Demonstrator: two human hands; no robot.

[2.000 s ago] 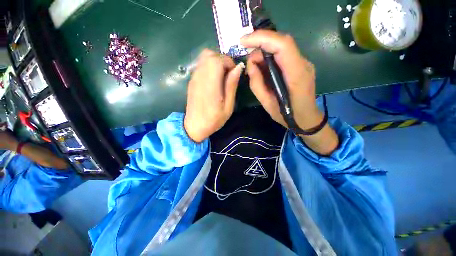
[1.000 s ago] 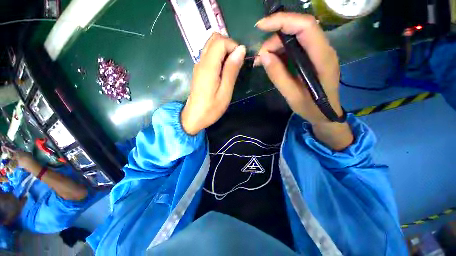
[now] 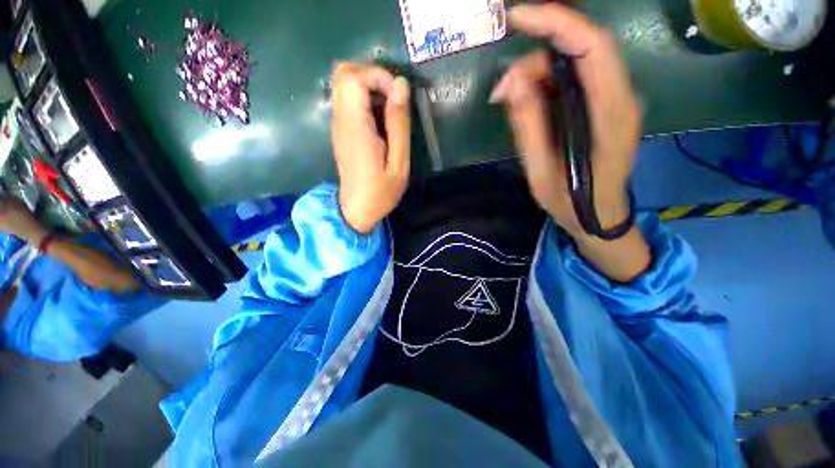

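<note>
The phone housing (image 3: 455,23) lies on the green mat at the top, cut off by the picture's edge, with its blue-patterned board end towards me. My left hand (image 3: 373,137) is left of and below it, with thumb and index finger curled close together. Whether something tiny is between those fingertips cannot be told. My right hand (image 3: 581,119) is blurred and right of the phone. It holds the black soldering iron (image 3: 579,151) across the palm, thumb and index finger apart. The iron's tip is not visible.
A pile of small maroon components (image 3: 214,70) lies on the mat at the left. A long black phone tray (image 3: 137,155) runs down the left side. A yellow-green tub (image 3: 732,23) with white bits stands at top right. A neighbour's arm (image 3: 82,265) is at far left.
Both hands have moved apart, the left one leftward and the right one slightly rightward. The view has shifted, so the phone now shows only its board end. The tub shows more fully than one second ago.
</note>
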